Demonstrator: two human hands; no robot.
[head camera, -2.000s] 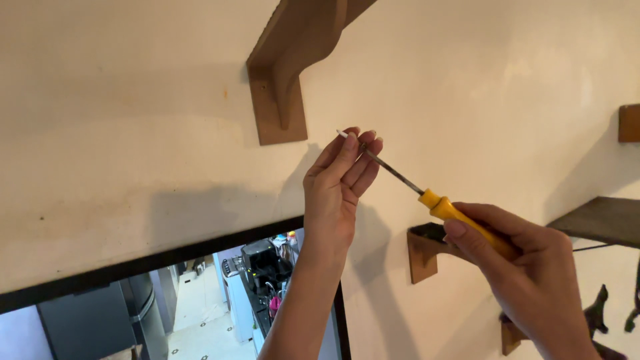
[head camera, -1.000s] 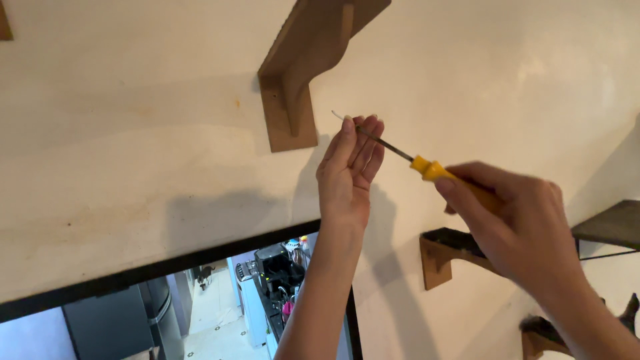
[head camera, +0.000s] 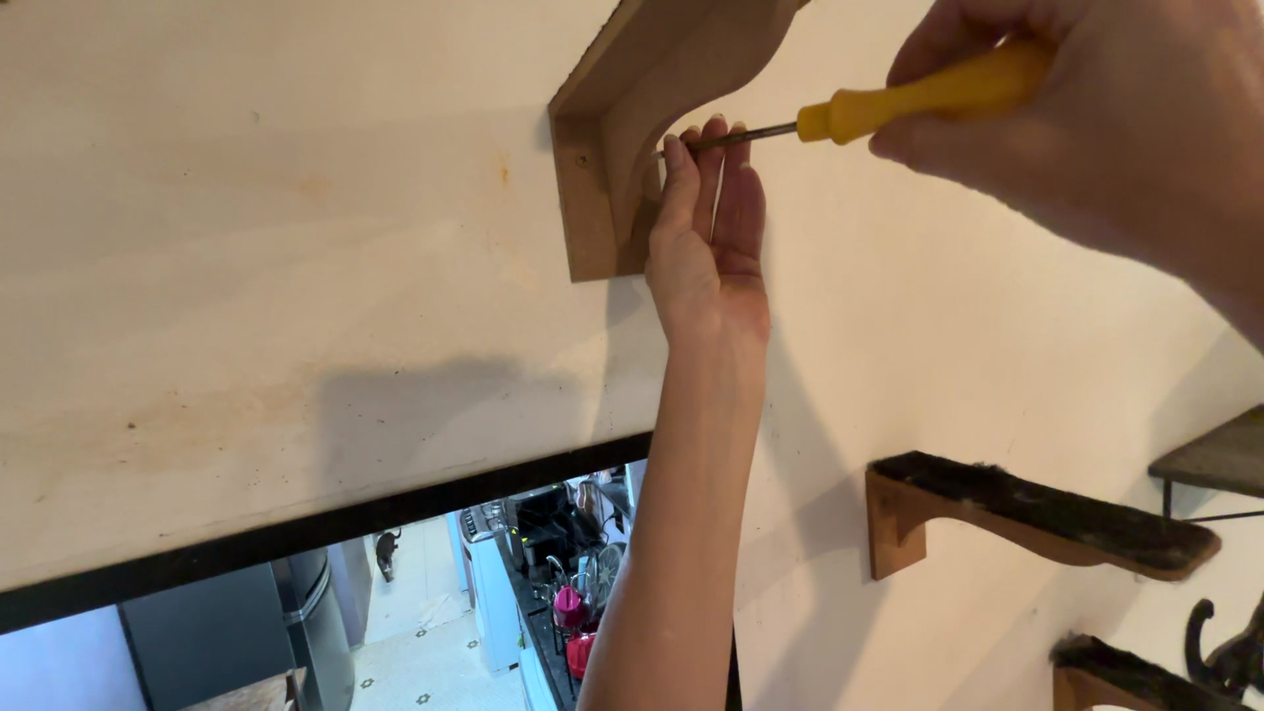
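A brown wooden shelf bracket (head camera: 592, 197) is fixed to the wall, with a screw in its back plate. My left hand (head camera: 713, 217) is raised beside its right side, thumb and fingertips closed around the metal shaft near the tip of a screwdriver. A small pale piece shows at the thumb tip, partly hidden; I cannot tell what it is. My right hand (head camera: 1076, 128) grips the yellow handle of the screwdriver (head camera: 889, 107) at the upper right, and its shaft points left toward the bracket.
Lower right, wall steps with dark fuzzy tops (head camera: 1047, 509) jut out, near a dark shelf (head camera: 1220, 454) and a black cat-shaped figure (head camera: 1229, 652). Below the wall, a black-edged opening (head camera: 326, 528) shows a kitchen with a refrigerator (head camera: 321, 612) and a cluttered counter.
Both hands have moved up with the screwdriver, the left now beside the bracket, where earlier it was below and to the right. The screwdriver has swung from a steep slant to nearly level.
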